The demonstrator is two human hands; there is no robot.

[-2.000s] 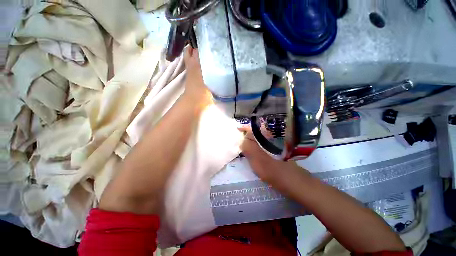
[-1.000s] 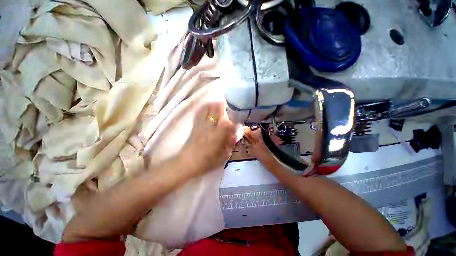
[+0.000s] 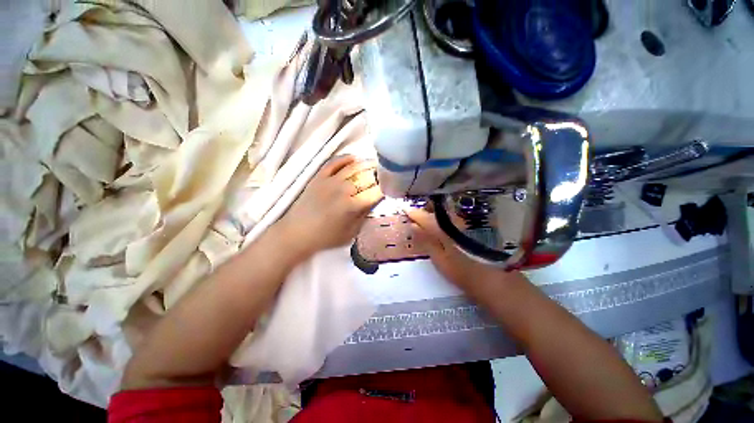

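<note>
A pale pink-beige cloth [image 3: 310, 318] lies left of the sewing machine head [image 3: 422, 99] and hangs over the table's front edge. My left hand [image 3: 331, 205] is bare, with a ring, and holds the cloth near the bright needle area. My right hand [image 3: 430, 235] is at the metal needle plate [image 3: 388, 240], just right of the needle area. Its fingertips are partly in glare, so I cannot tell whether they pinch the cloth edge. The needle and presser foot are hidden by the glare and the head.
A large crumpled cream heap [image 3: 91, 165] fills the left side. A chrome loop [image 3: 562, 194] stands before the head. Dark-handled snips [image 3: 318, 70] hang at its left end. Small black pieces [image 3: 701, 216] lie at the right. The table edge [image 3: 496, 310] has ruler-like markings.
Over the last second the cloth has shifted left, uncovering more of the needle plate and a dark rounded opening. My left hand has moved slightly left; my right hand remains near the needle.
</note>
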